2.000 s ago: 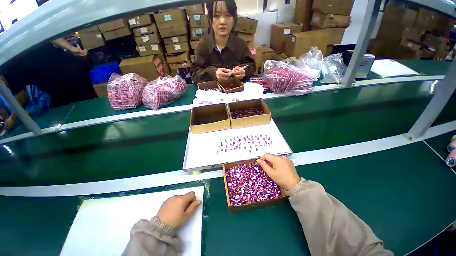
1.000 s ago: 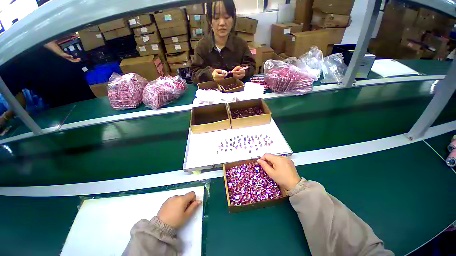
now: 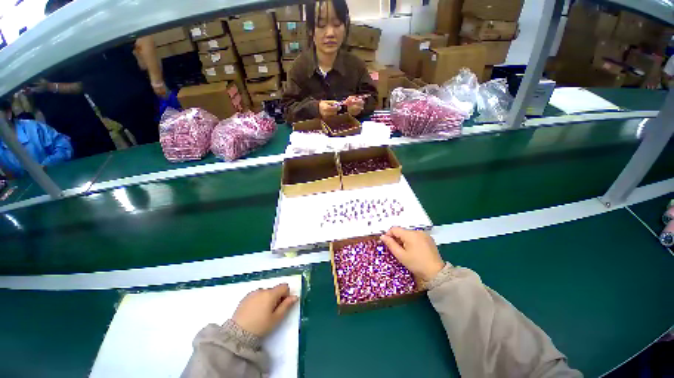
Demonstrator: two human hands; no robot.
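Observation:
A shallow cardboard box (image 3: 378, 303) full of glittering pink-purple parts (image 3: 366, 272) sits on the green surface in front of me. My right hand (image 3: 415, 253) rests on its upper right edge, thumb and fingertips at the rim; the fingertips' inner side is hidden. My left hand (image 3: 264, 310) lies loosely curled on the right edge of a white board (image 3: 170, 325); whether anything is between its fingers is hidden. A second white board (image 3: 310, 225) lies beyond, with small pink parts (image 3: 362, 211) laid out on it.
Two deeper cardboard boxes (image 3: 311, 175) stand on the second board's back. A facing person (image 3: 332, 81) handles small parts behind two small boxes (image 3: 341, 125). Bagged striped pieces (image 3: 242, 135) lie back left, another bag (image 3: 425, 114) back right. A white divider strip and metal posts cross the line.
My hands and the box have not visibly moved. At the back left, people have shifted, and a blue sleeve shows more fully. The facing person's head has tilted down and the hands have moved slightly.

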